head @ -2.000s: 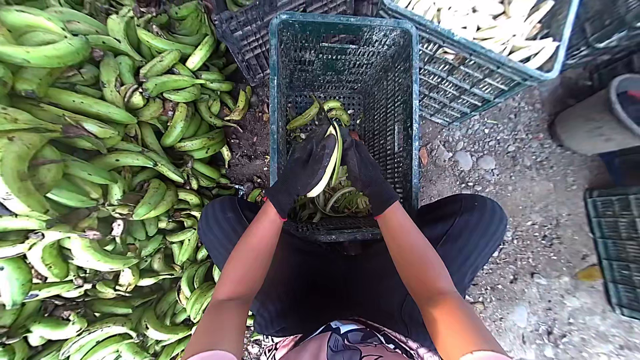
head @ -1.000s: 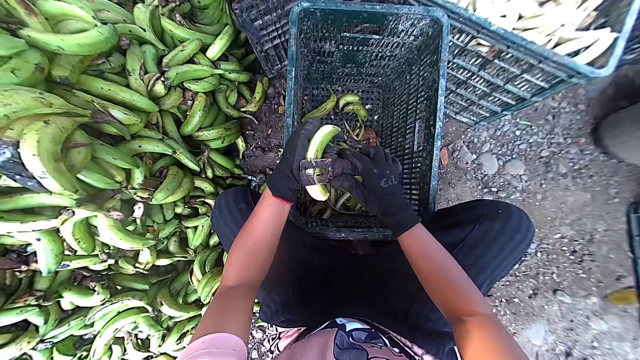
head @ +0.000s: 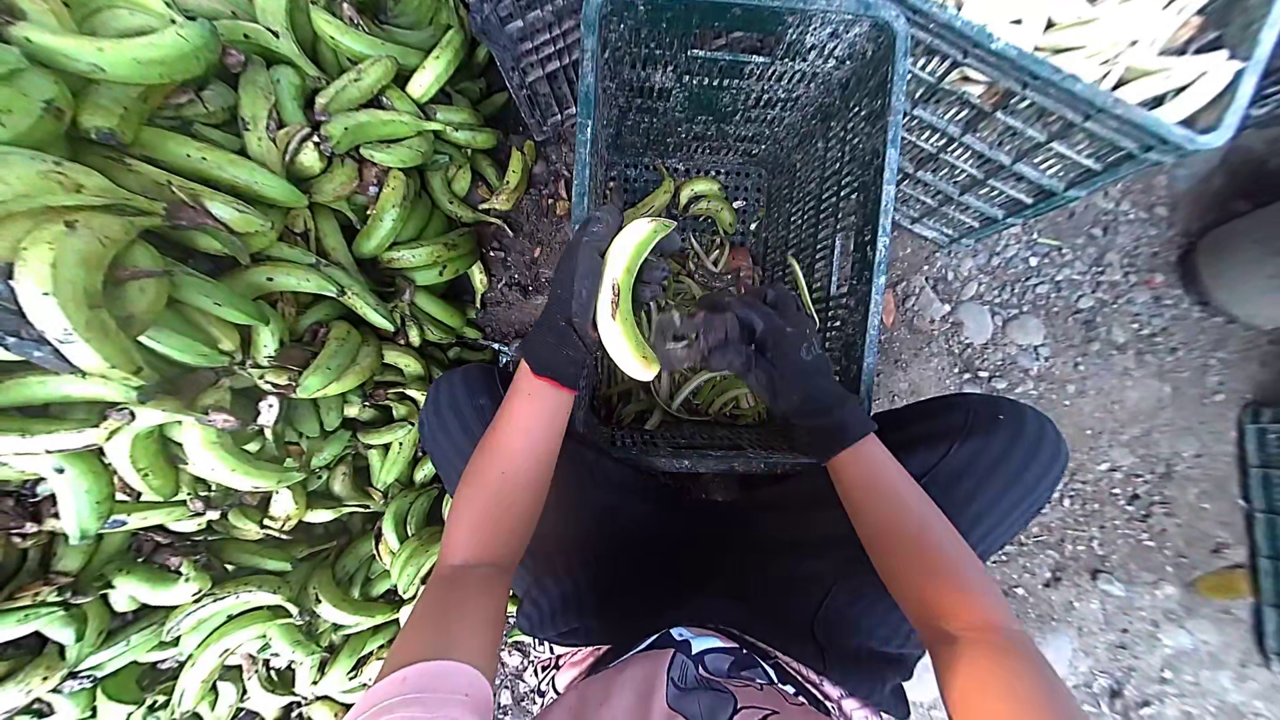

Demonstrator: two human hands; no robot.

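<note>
My left hand [head: 578, 310], in a black glove with a red cuff edge, holds a curved green plantain [head: 625, 300] upright over a dark green plastic crate [head: 890, 200]. The plantain has a pale stripe along its side and a pale lower end. My right hand [head: 785, 365], also gloved in black, is just right of it, closed around a small tool [head: 680, 340] too blurred to identify. The tool is close to the plantain's lower end. Below the hands, peel strips [head: 715, 395] and a few green pieces [head: 708, 200] lie in the crate.
A large heap of green plantains [head: 230, 290] spreads along the left. At the upper right stands another crate [head: 1010, 150] holding pale peeled plantains [head: 1150, 70]. A black crate [head: 540, 60] adjoins at the upper left. Farther right are a pale container [head: 1240, 265] and a dark crate [head: 1262, 520] on gravel.
One second ago the tool lay across the plantain; now my right hand holds it lower and a little apart. A thin peel strip has appeared near the crate's right wall.
</note>
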